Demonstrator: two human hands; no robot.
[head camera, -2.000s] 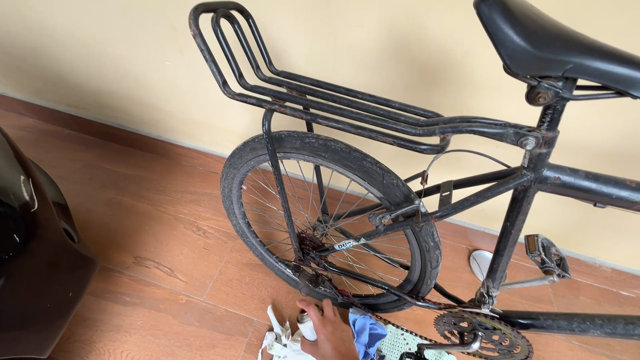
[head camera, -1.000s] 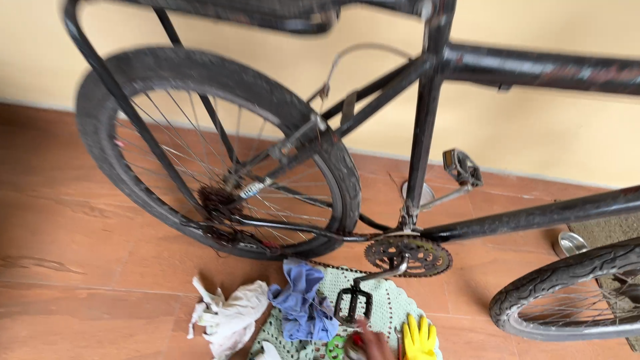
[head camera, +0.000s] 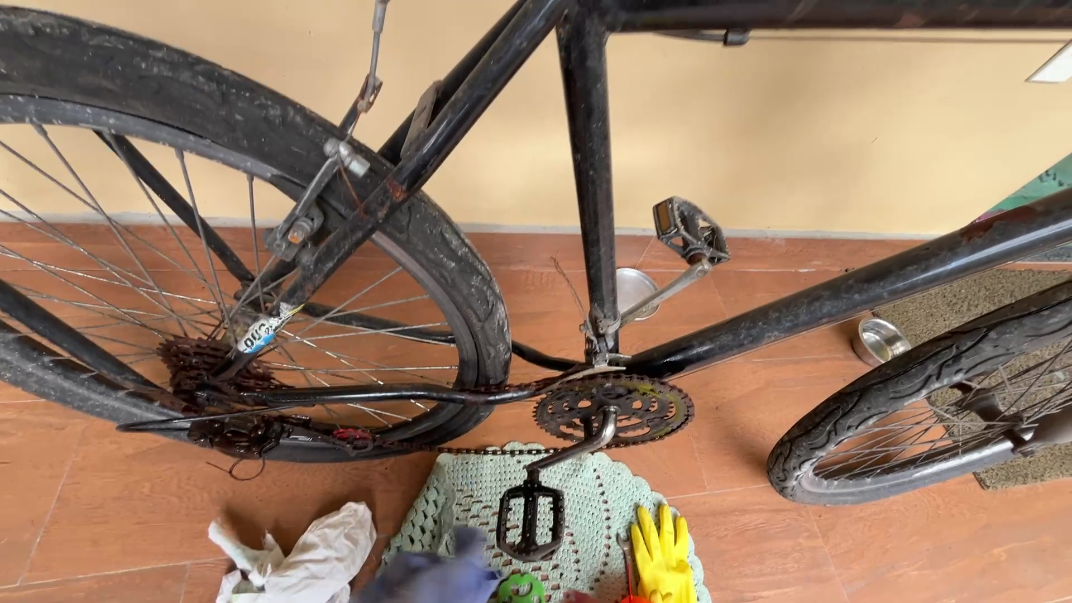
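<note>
Neither of my hands can be made out; a small reddish-brown patch at the bottom edge is too little to identify. Above a pale green crocheted mat (head camera: 586, 490) stands a black bicycle. Its chainring (head camera: 615, 410) and near pedal (head camera: 530, 521) are at the centre, and the rusty rear sprockets (head camera: 197, 364) and rear derailleur (head camera: 239, 435) are at the left. A blurred blue cloth (head camera: 435, 578) lies at the mat's lower left, next to a green item (head camera: 521, 588). Yellow rubber gloves (head camera: 662, 553) rest on the mat's right side beside a red-tipped tool.
A crumpled white cloth (head camera: 310, 557) lies on the tiled floor at lower left. The front wheel (head camera: 804, 444) is at right, with a small metal bowl (head camera: 879, 341) behind it. Another round metal item (head camera: 636, 293) sits near the wall (head camera: 770, 159). A speckled mat (head camera: 942, 314) extends under the front wheel.
The hand near the mat, holding a pale object two seconds ago and blurred one second ago, is no longer clearly visible. The view has moved right and closer.
</note>
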